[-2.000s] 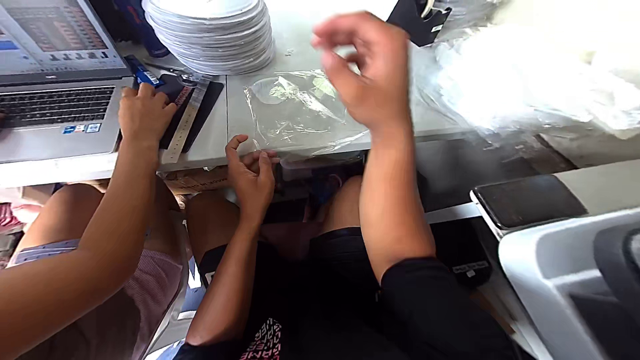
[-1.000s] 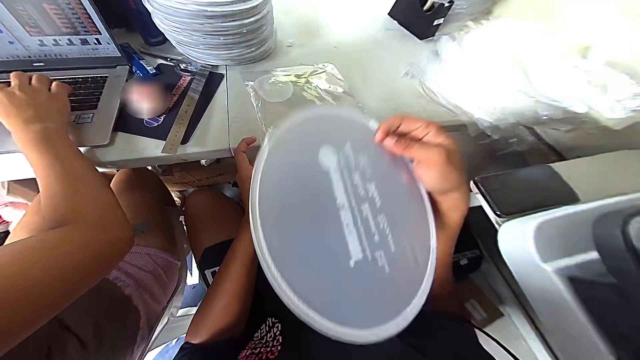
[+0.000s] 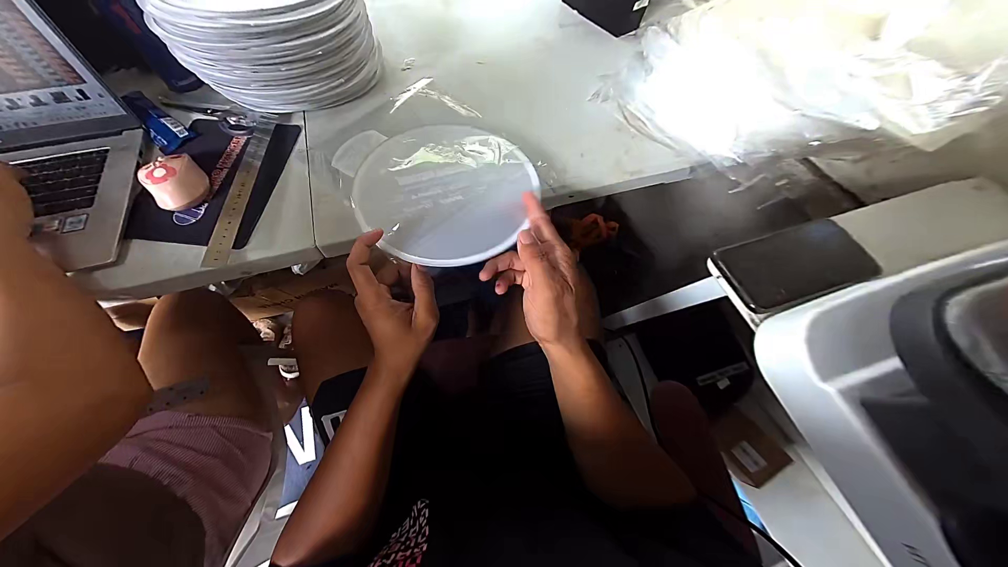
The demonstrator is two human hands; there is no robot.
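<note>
A round, translucent white disc (image 3: 449, 197) with faint print lies at the table's front edge, with clear plastic film (image 3: 425, 102) about and partly over it. My left hand (image 3: 392, 303) is at the disc's near left rim, thumb and fingers bent around the edge. At its right rim is my right hand (image 3: 542, 276), with the forefinger extended along the side and the other fingers curled below. Whether either hand grips the disc or only the film cannot be told.
A tall stack of white discs (image 3: 276, 55) stands behind. At left are a laptop (image 3: 79, 181), a ruler (image 3: 234, 193), a pink roll (image 3: 175, 181) and a seated person's arm (image 3: 55, 370). Heaped clear plastic (image 3: 787, 87), a phone (image 3: 795, 264) and a white machine (image 3: 827, 346) are at right.
The disc, held up in my right hand a second ago, has moved down to the film at the table edge. Both hands are now at its rim.
</note>
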